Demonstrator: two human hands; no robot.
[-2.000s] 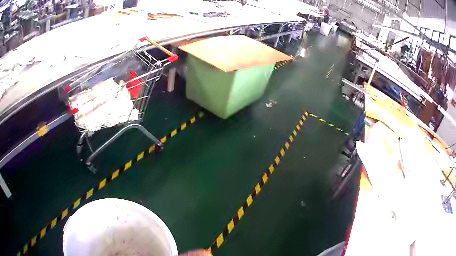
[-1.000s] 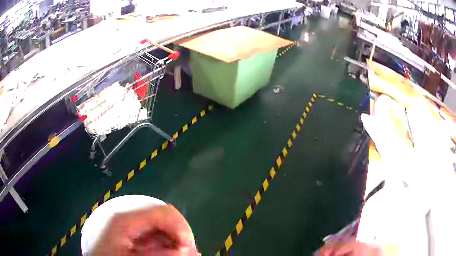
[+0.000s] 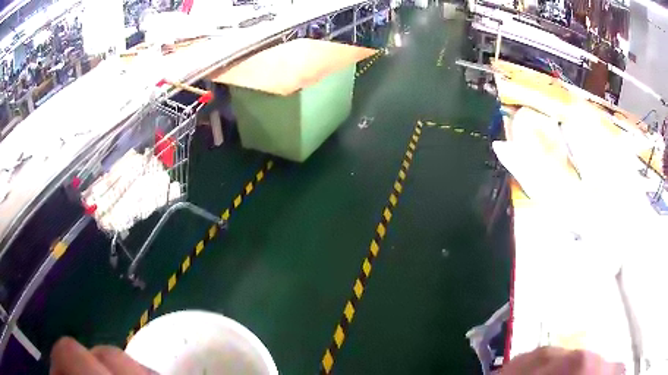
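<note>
A large round white bucket [image 3: 201,348] stands on the floor at the bottom, cut off by the frame edge. My left hand [image 3: 95,359] is at the bottom left beside the bucket's rim, blurred and mostly cut off; its fingertips are out of clear view. My right hand [image 3: 560,361] is at the bottom right over the white cloth [image 3: 568,286] on the table with the dark red edge. It is also cut off and blurred, and whether it holds anything is hidden.
A shopping cart [image 3: 132,189] with white cloth stands at left by a long white table [image 3: 88,102]. A green box [image 3: 300,117] with a brown board on top stands ahead. Yellow-black striped lines [image 3: 366,264] cross the green floor. Tan card patterns [image 3: 542,91] lie at the right table's far end.
My left hand has moved from over the bucket to its left side. My right hand now shows further right, over the table cloth. The view has shifted, showing more of the right table.
</note>
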